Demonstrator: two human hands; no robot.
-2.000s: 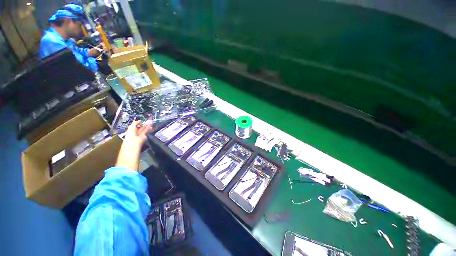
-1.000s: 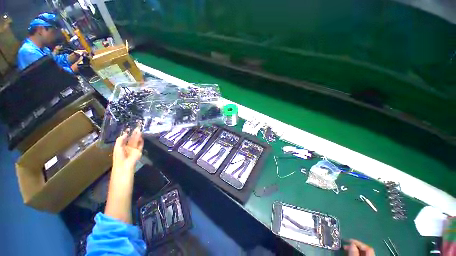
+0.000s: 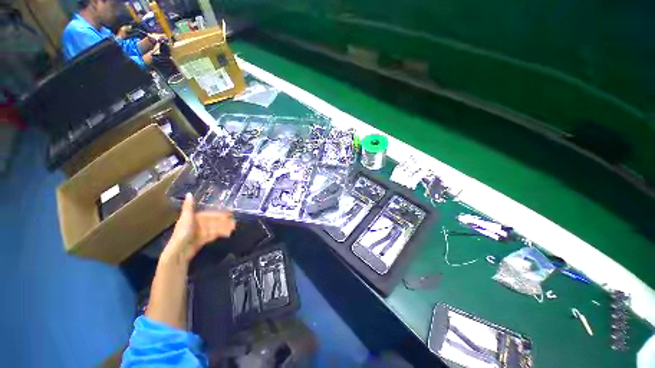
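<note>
A clear blister tray [image 3: 276, 169] with compartments of small dark parts lies slanted over the left part of the black phone tray [image 3: 381, 282]. My left hand [image 3: 197, 228] is at its near left edge, thumb up against the corner, other fingers extended just below the edge; it does not visibly close around the tray. Two open phones show right of the blister tray, one partly covered, one full [image 3: 389, 233]. Another open phone [image 3: 477, 341] lies alone on the green mat, cut off by the lower edge. My right hand is out of view.
An open cardboard box [image 3: 79, 223] and black trays [image 3: 93, 93] stand left; more phones [image 3: 271, 277] lie lower down. Behind are a box [image 3: 208, 65] and a person [image 3: 100, 32]. Solder spool [image 3: 374, 152], screw bag [image 3: 524, 269] and blue pen [image 3: 571, 272] lie along the bench.
The blister tray has shifted right along the bench, covering more of the phones. My left hand has moved with it. My right hand, seen at the lower edge a second ago, has left view.
</note>
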